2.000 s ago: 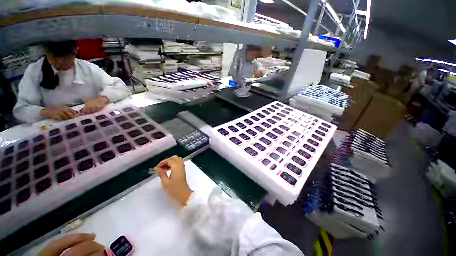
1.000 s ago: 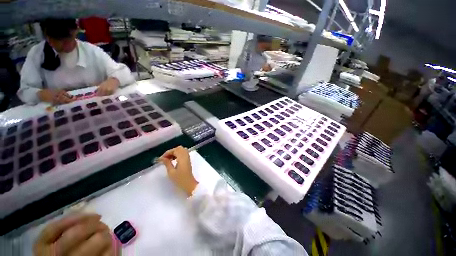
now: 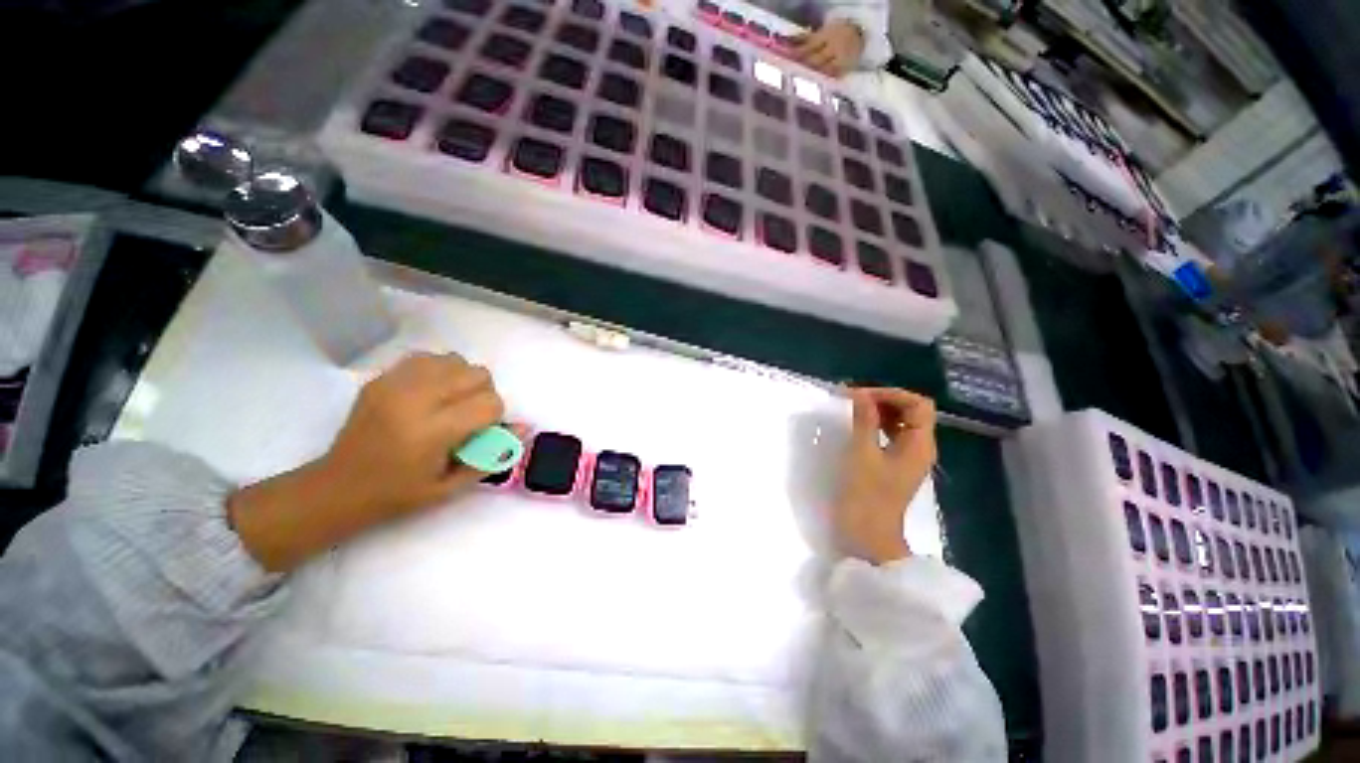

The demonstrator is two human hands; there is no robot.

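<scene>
A short row of pink-rimmed smartwatch bodies, black screens up, lies on the white work sheet. My left hand is at the row's left end and holds a small mint-green hand tool over the leftmost watch, which it partly covers. My right hand is raised at the sheet's right edge, thumb and fingertips pinched together; whether something small is between them I cannot tell.
A large watch tray spans the far side; a second stands at right. A solvent pump bottle stands at far left, a parts box beyond it. A small white cylinder lies at the sheet's far edge. Another person's hand shows beyond.
The view has swung left and down, bringing the bottle and the watch row into view. My left hand, blurred before, now shows the mint-green tool. My right hand keeps its pinched pose.
</scene>
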